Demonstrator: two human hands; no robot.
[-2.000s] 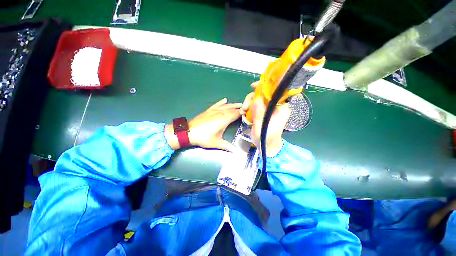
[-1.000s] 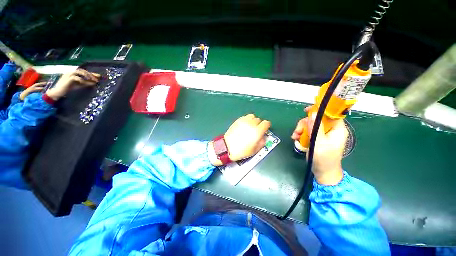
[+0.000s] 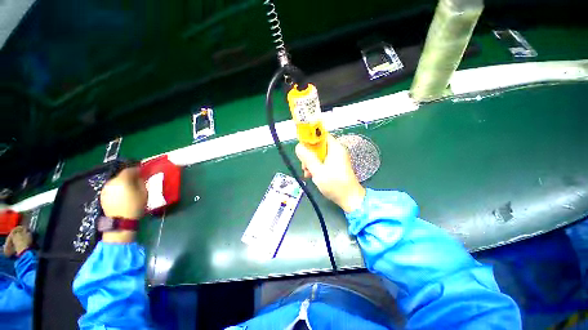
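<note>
The phone assembly (image 3: 272, 216) lies slanted on the green bench top, with no hand on it. My right hand (image 3: 331, 170) is closed around the lower part of the yellow-orange electric screwdriver (image 3: 305, 111), right of the phone. The screwdriver's tip is hidden. The round grey screw dish (image 3: 362, 157) lies just right of my right hand. My left hand (image 3: 123, 194) is blurred, over the edge between the black tray (image 3: 59, 254) and the red parts bin (image 3: 171, 183); its fingers cannot be made out. A white patch shows in the bin.
Small silvery parts (image 3: 88, 222) lie in the black tray. A white rail (image 3: 225, 143) separates the bench from the conveyor, which carries several phones (image 3: 202, 124). A wrapped post (image 3: 440, 58) stands beyond. A black cord (image 3: 313, 205) hangs over the bench. Another person's hands (image 3: 20, 239) are at far left.
My left hand has left the phone and moved left to the tray and bin. My right hand still holds the screwdriver, near the dish. The view has turned.
</note>
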